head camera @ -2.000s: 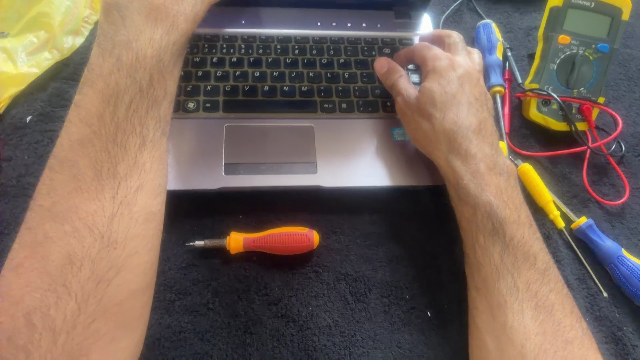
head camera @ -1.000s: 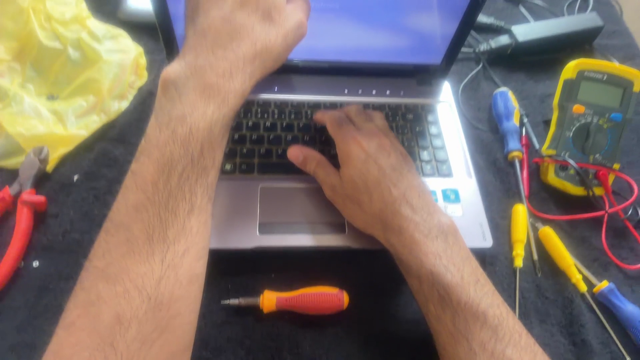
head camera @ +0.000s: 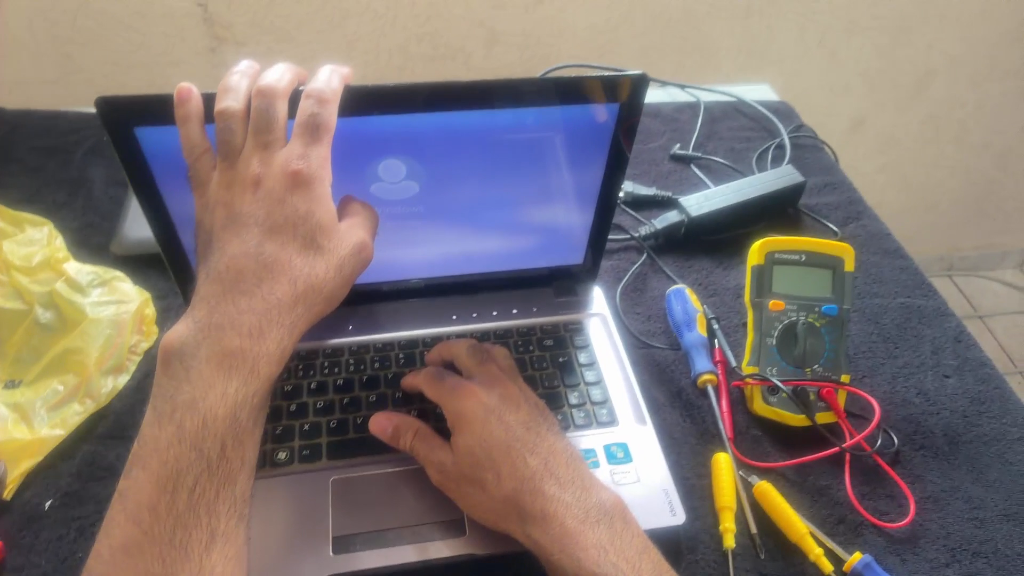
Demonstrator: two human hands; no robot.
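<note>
An open laptop [head camera: 296,512] lies on a dark cloth, its screen [head camera: 480,192] lit blue with a user icon. My left hand [head camera: 276,192] is raised in front of the screen's left part, fingers apart, the fingertips at the top edge of the lid; whether they press on it I cannot tell. Over the middle of the keyboard [head camera: 336,408] rests my right hand [head camera: 480,432], fingers bent and spread, thumb near the lower row of keys. It grips nothing. Its palm hides part of the touchpad [head camera: 392,512].
Right of the laptop lie a yellow multimeter [head camera: 802,328] with red and black leads, a blue-handled screwdriver [head camera: 690,332], yellow-handled screwdrivers [head camera: 724,488] and a black power adapter [head camera: 744,200]. A yellow plastic bag [head camera: 64,336] is at the left. A wall [head camera: 880,96] stands behind.
The view has tilted up, bringing the whole screen in. My left hand, cut off at the top before, now shows spread at the lid. My right hand moved from the keyboard's right side to its middle.
</note>
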